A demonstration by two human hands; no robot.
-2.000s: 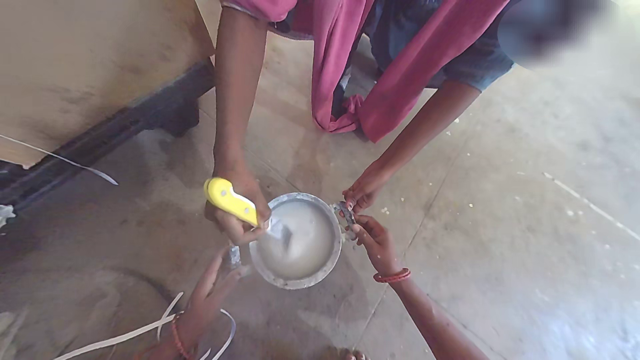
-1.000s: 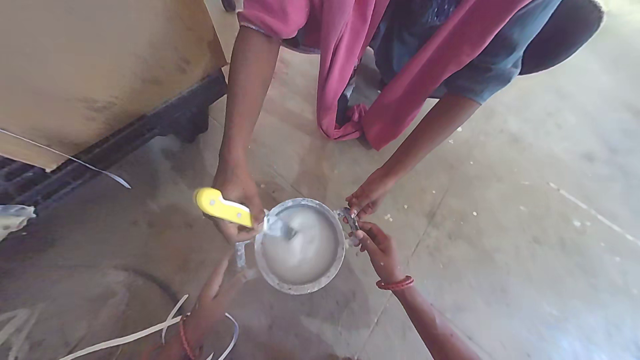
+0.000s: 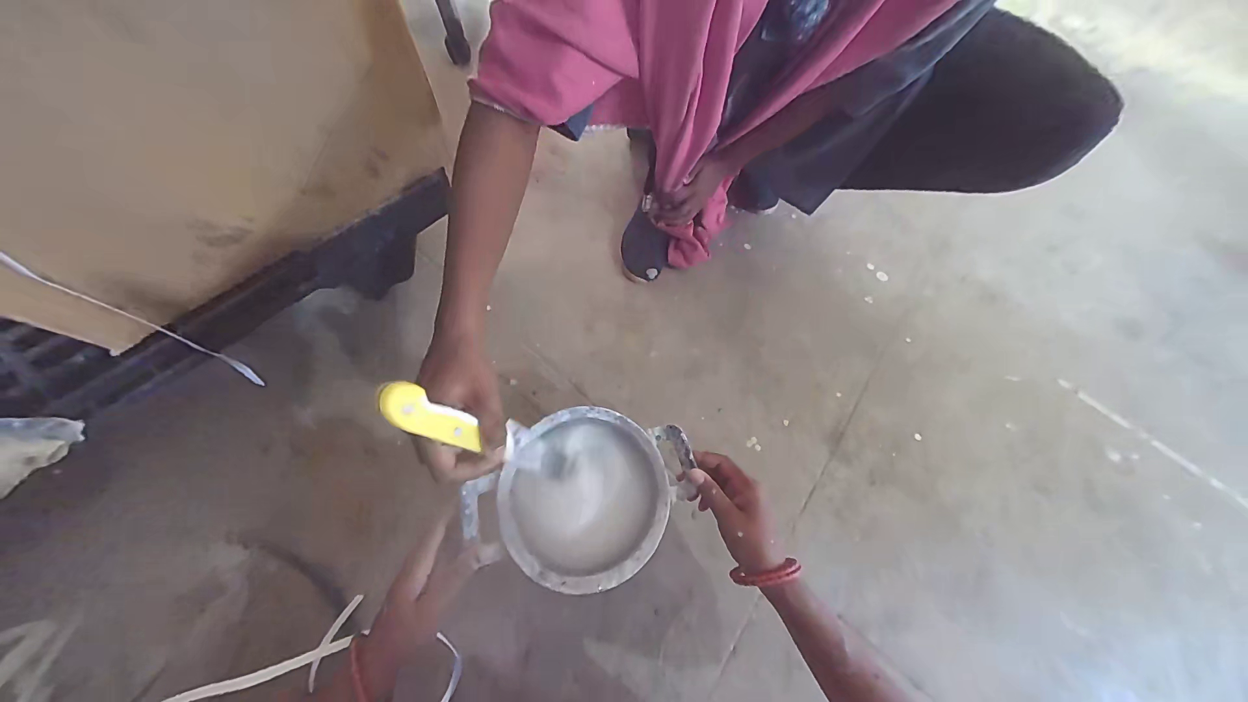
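A round metal pot (image 3: 585, 580) with two side handles holds a whitish liquid (image 3: 595, 507). The fingers of my right hand (image 3: 726, 502) grip its right handle (image 3: 675, 448). My left hand (image 3: 429, 575) is low at the pot's left side, by the left handle (image 3: 471, 509); its fingertips are blurred and partly behind the handle, so its hold cannot be told. A co-worker's hand (image 3: 463, 400) holds a yellow-handled tool (image 3: 429, 419) over the left rim, its blurred flat end dipping into the liquid.
The co-worker in a pink garment (image 3: 673, 58) crouches opposite, a shoe (image 3: 643, 244) on the floor. A large cardboard box (image 3: 195, 146) rests on a black pallet (image 3: 292, 263) at upper left. White straps (image 3: 263, 673) lie near my left forearm, and a plastic bag (image 3: 34, 448) is at the left edge.
The co-worker's other hand has let go of the pot's right handle and drawn back toward their own legs. The tool's end has moved within the liquid. My right hand stays at the right handle.
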